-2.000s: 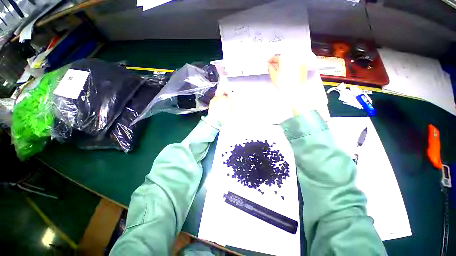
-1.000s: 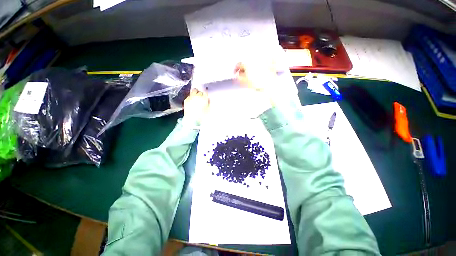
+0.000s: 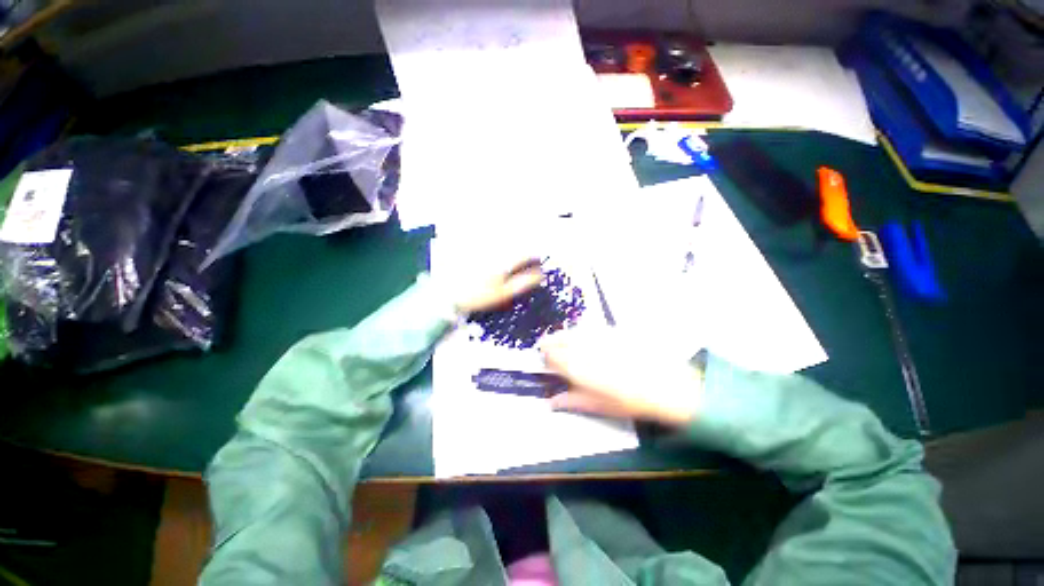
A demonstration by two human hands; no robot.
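A heap of tiny black parts [image 3: 527,318] lies on white paper [image 3: 504,444] in front of me. My left hand [image 3: 499,290] is at the heap's upper left edge, its fingertips over the parts; whether it grips any is not clear. My right hand [image 3: 613,383] is just below and right of the heap, over the right end of a black ridged bar [image 3: 504,381]. The bar's left part shows and its right end is hidden by the hand. The right hand is slightly blurred, and whether it grips the bar cannot be told.
Printed sheets [image 3: 504,115] lie beyond the heap. A clear bag [image 3: 309,189] and sealed bags of black parts [image 3: 109,252] are left. A pen [image 3: 694,235], orange tool [image 3: 836,204], caliper [image 3: 893,326] and blue object [image 3: 912,261] are right. A red case [image 3: 664,80] and blue trays [image 3: 939,103] are behind.
Both hands have left the printed sheets and come back toward me, the left to the heap, the right to the black bar. The view has shifted right.
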